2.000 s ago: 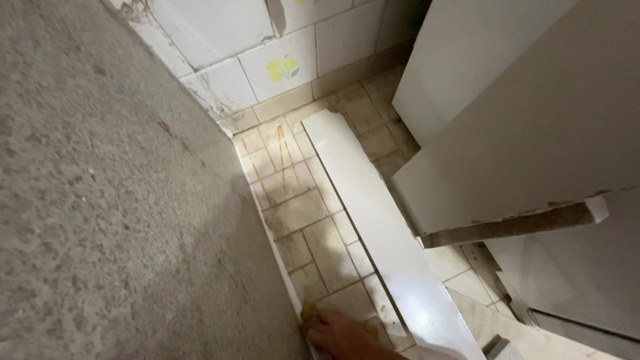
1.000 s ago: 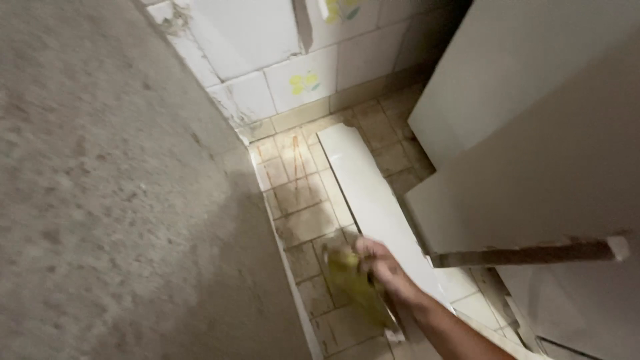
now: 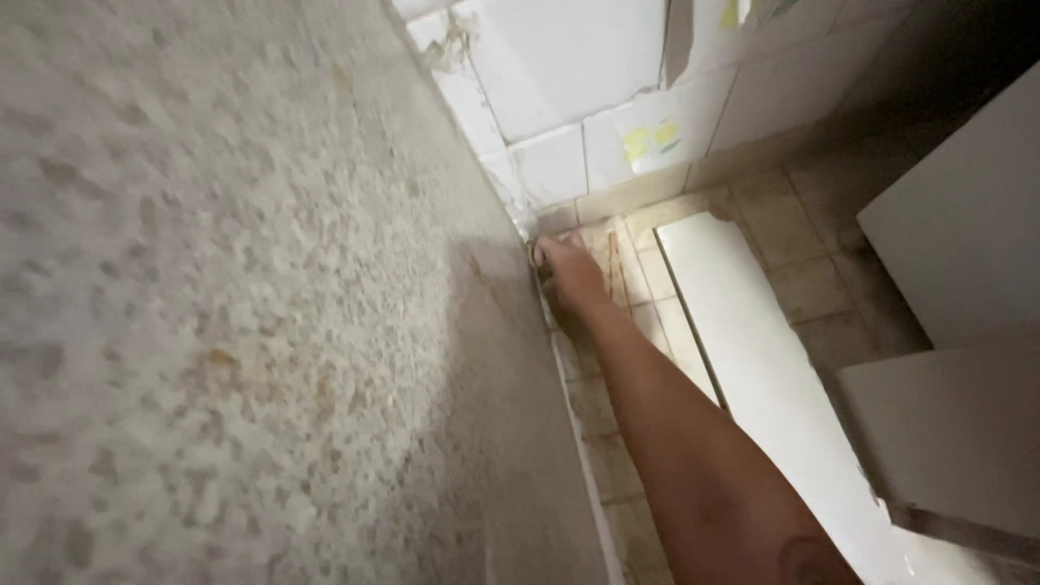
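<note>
My right hand (image 3: pixel 566 264) reaches down into the corner where the speckled stone surface (image 3: pixel 325 268) meets the tiled wall (image 3: pixel 561 65). Its fingers are bent around a small dark olive thing (image 3: pixel 546 270), mostly hidden and too blurred to name. The hand is low beside the beige floor tiles (image 3: pixel 666 313), at the edge of the speckled surface. My forearm crosses the view from the lower right, over part of a long white panel (image 3: pixel 756 325) lying on the floor. My left hand is out of view.
At the right, pale flat panels (image 3: pixel 967 211) with a rough lower edge jut over the floor. A pale strip (image 3: pixel 587 463) runs along the foot of the speckled surface. Reddish-brown streaks (image 3: pixel 613 260) mark the floor near the corner.
My right hand has moved along the floor to the far corner. One second ago it was beside the white panel's middle, with a blurred yellow-green thing at its fingers. The view has moved closer.
</note>
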